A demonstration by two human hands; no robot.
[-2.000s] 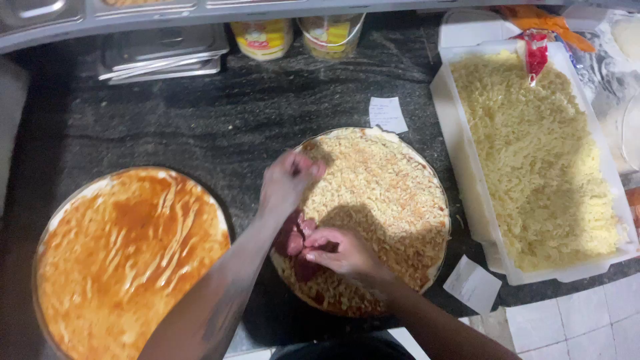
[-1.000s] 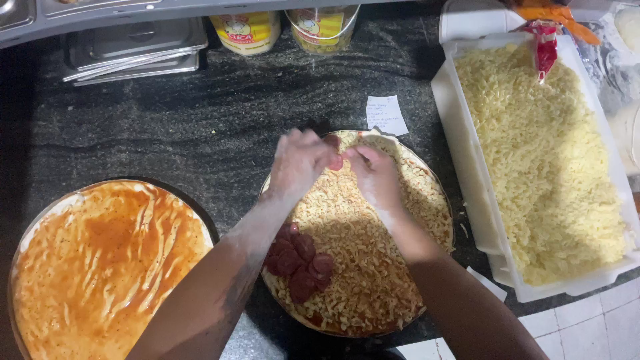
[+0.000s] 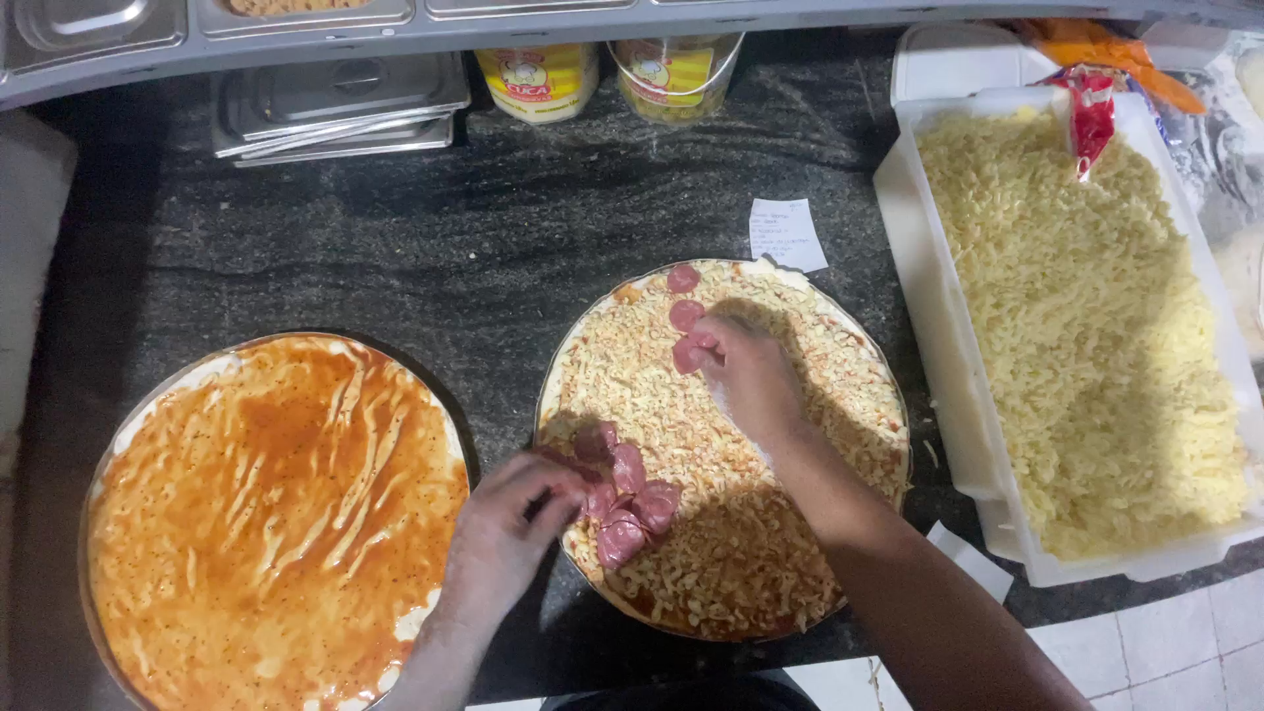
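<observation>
A round pizza base covered with grated cheese (image 3: 731, 553) lies on the dark stone counter. On its left part is a pile of sausage slices (image 3: 622, 504), and my left hand (image 3: 523, 504) is at the pile's left edge, fingertips on the slices. My right hand (image 3: 746, 370) pinches a sausage slice (image 3: 691, 353) low over the upper middle of the pizza. Two single slices, one (image 3: 682, 277) near the rim and another (image 3: 686, 315) below it, lie in line above my right fingers. At left is a second pizza base with orange-red sauce (image 3: 276, 513) over white patches.
A white plastic tub (image 3: 948, 346) of grated cheese stands at right, with a red packet (image 3: 1092, 123) in it. Paper slips with writing (image 3: 786, 233) lie by the pizza. Steel lids (image 3: 346, 109) and two buckets (image 3: 538, 79) stand at the back, under a metal shelf (image 3: 592, 30).
My left hand has moved from the pizza's top down to the slice pile. My right hand remains over the upper part, where single slices now show in a line.
</observation>
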